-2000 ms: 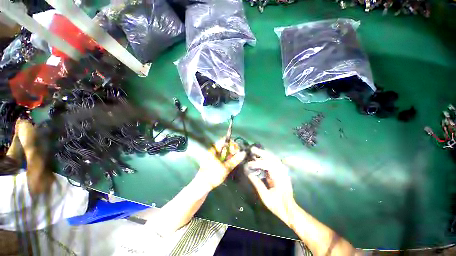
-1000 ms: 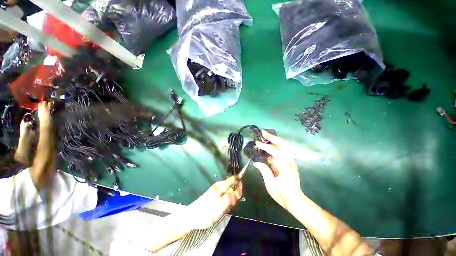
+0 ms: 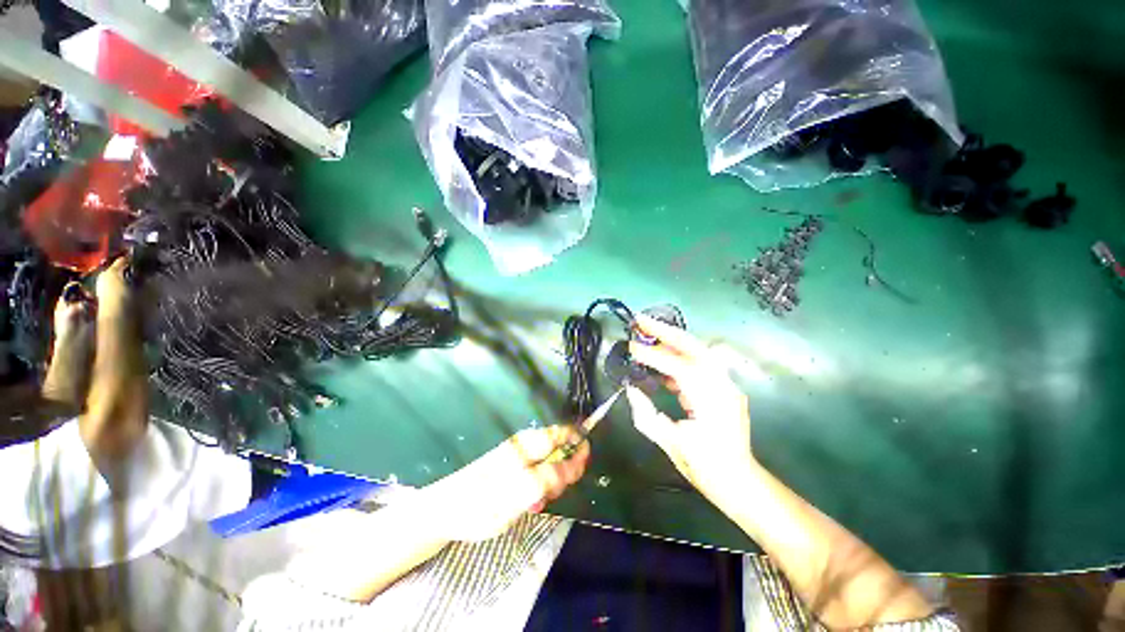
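A coiled black cable [image 3: 580,358] lies on the green table in front of me, its lead curving up and over to a black plastic part [image 3: 627,361]. My right hand [image 3: 693,398] holds that black part between its fingers and partly hides it. My left hand [image 3: 550,462], at the lower end of the coil, holds a thin pointed hand tool [image 3: 602,412], perhaps tweezers. The tool's tip points at the underside of the black part; whether it touches is too small to tell.
Two open clear bags of black parts [image 3: 518,111] [image 3: 814,74] lie at the back. Small dark fasteners [image 3: 777,266] are piled right of centre. A black cable heap [image 3: 234,296] and red plastic bag [image 3: 80,210] lie left, beside another person's hands [image 3: 111,358] and a pale metal frame [image 3: 222,74].
My left hand has drawn down from the black part with the tool, and the cable coil now lies on the table. The view has shifted; the other person's hands have moved to the red bag.
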